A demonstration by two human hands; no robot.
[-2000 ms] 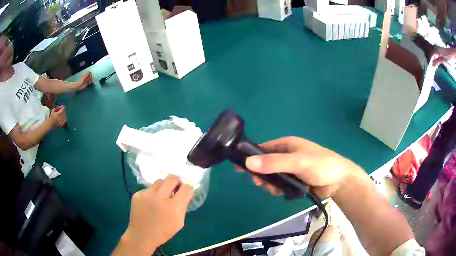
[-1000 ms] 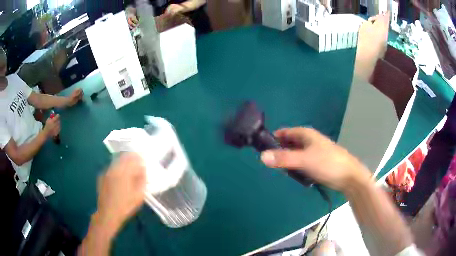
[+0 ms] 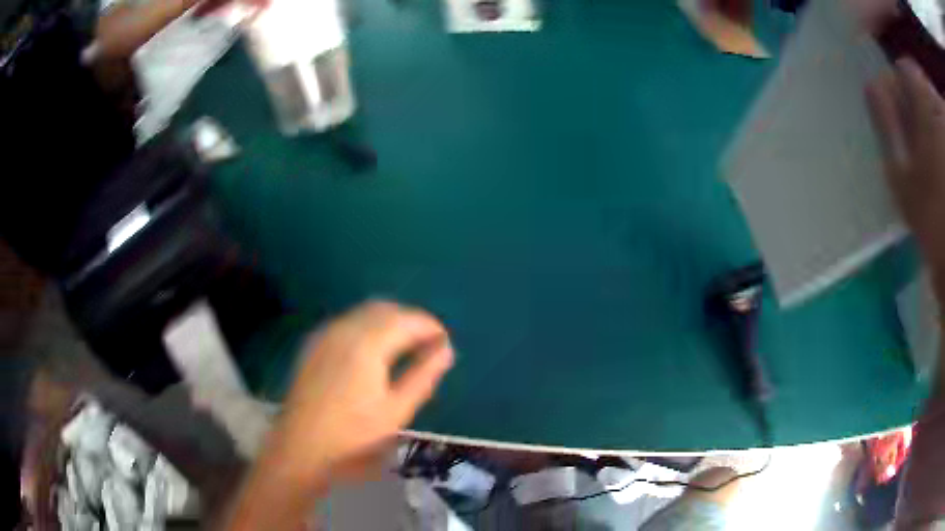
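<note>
The black barcode scanner lies on the green table at the right, its cable running over the front edge. A white retail box is tilted at the upper right. My right hand, cut off by the right edge, is at the box's right side and seems to grip it; the contact is blurred. My left hand is above the table's front left, blurred, with thumb and finger curled together; no object shows in it. The bagged product is at the upper left, by another person's hand.
The black label printer stands at the left with a white strip hanging from its front. A bulk carton of bagged white items is at lower left. Cables and papers lie below the table edge. Another person's hand is near the box top.
The scanner has left my right hand and lies on the table; that hand has moved right to the box. My left hand has left the bagged product. The view has turned downward.
</note>
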